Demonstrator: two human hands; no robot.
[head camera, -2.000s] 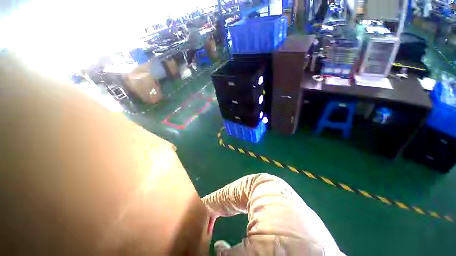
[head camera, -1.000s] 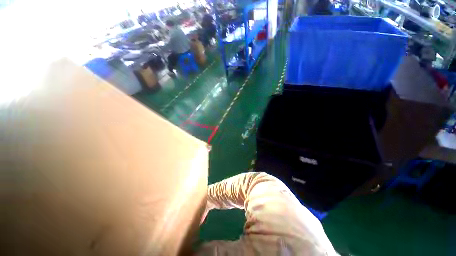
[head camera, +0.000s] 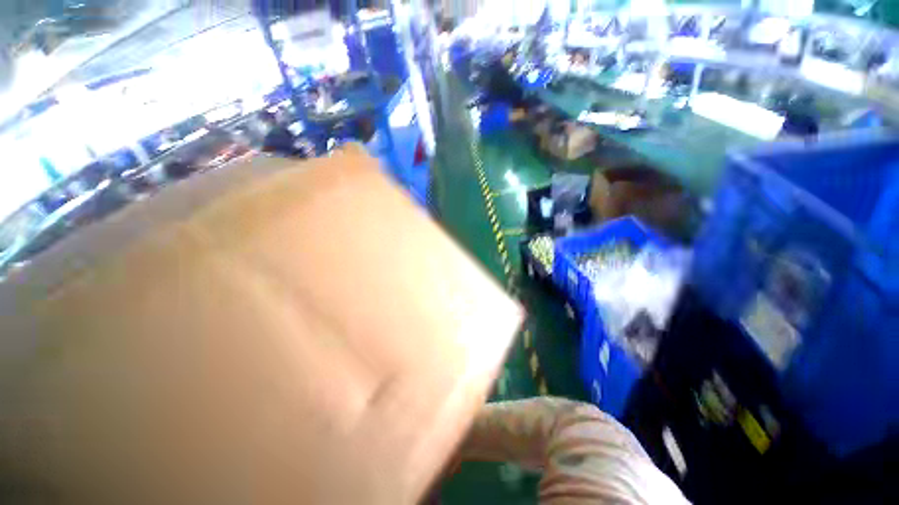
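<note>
A large brown cardboard carton (head camera: 246, 335) fills the left and lower middle of the view, very close to the camera and blurred. Its near corner points right. My right arm in a light sleeve bends in from the bottom edge and reaches the carton's lower right side. My right hand is hidden behind the carton. My left hand is not in view.
A blue bin (head camera: 598, 340) with light-coloured contents stands right of the carton. A larger blue crate (head camera: 818, 286) sits on black totes at the far right. Yellow-black tape (head camera: 488, 202) runs along the green floor. Behind are a blue rack (head camera: 399, 128) and work lines.
The view has swung and moved forward. The black totes and desk have left the view, and blue bins now appear on the right. The carton still sits at the left, reaching further right.
</note>
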